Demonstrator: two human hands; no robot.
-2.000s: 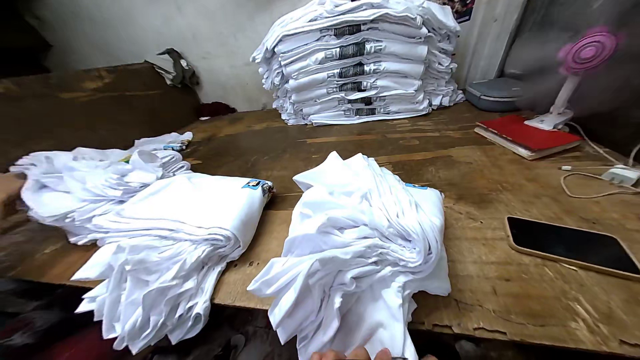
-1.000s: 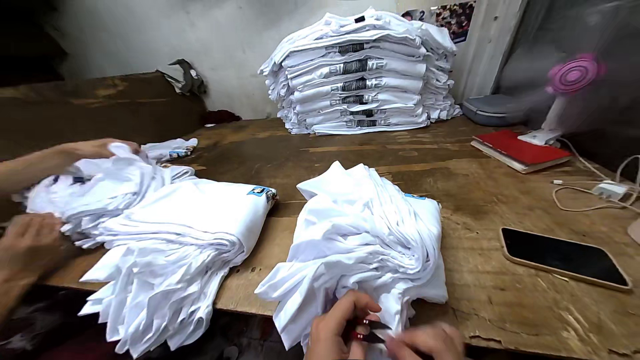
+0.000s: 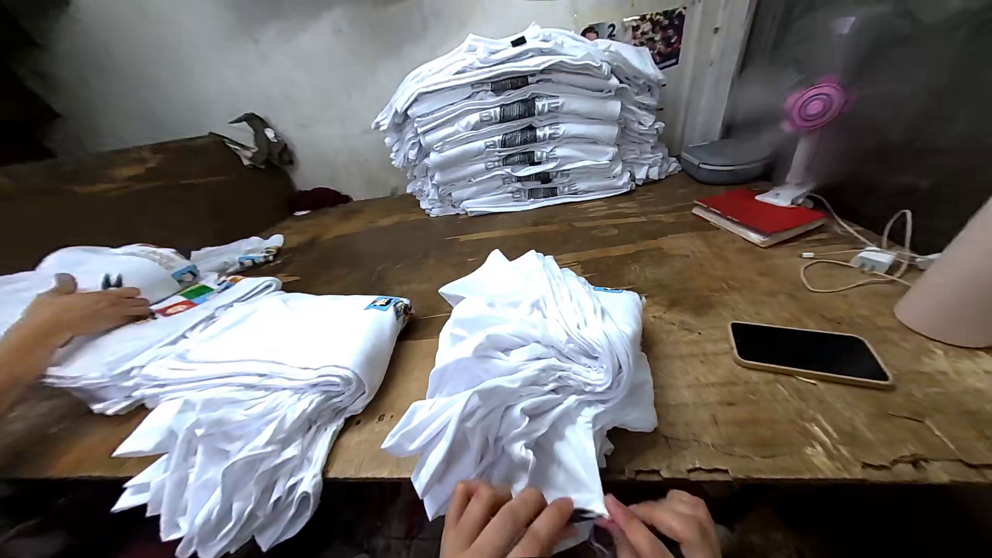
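Note:
Folded white shirts (image 3: 535, 349) lie in a loose pile in front of me, their lower ends hanging over the table edge. My left hand (image 3: 508, 519) grips the hanging edge of one white shirt at the bottom centre, with something dark partly hidden under its fingers. Close beside it, my right hand (image 3: 659, 527) pinches the corner of the same cloth between thumb and finger. Left of this pile lies a second stack of folded white shirts (image 3: 271, 341) with a small printed patch at its corner.
A co-worker's hand (image 3: 89, 310) rests on more white shirts at far left. Behind stands a tall stack of printed white shirts (image 3: 527, 124). At right are a phone (image 3: 810, 354), a red book (image 3: 763, 213), a pink fan (image 3: 818, 105), a white charger (image 3: 872, 260) and a pale cone (image 3: 953, 287).
My hands, apart a second ago, are now close together at the cloth's edge. At left, the co-worker's shirts have been spread and coloured prints show; one of the two hands there is out of view.

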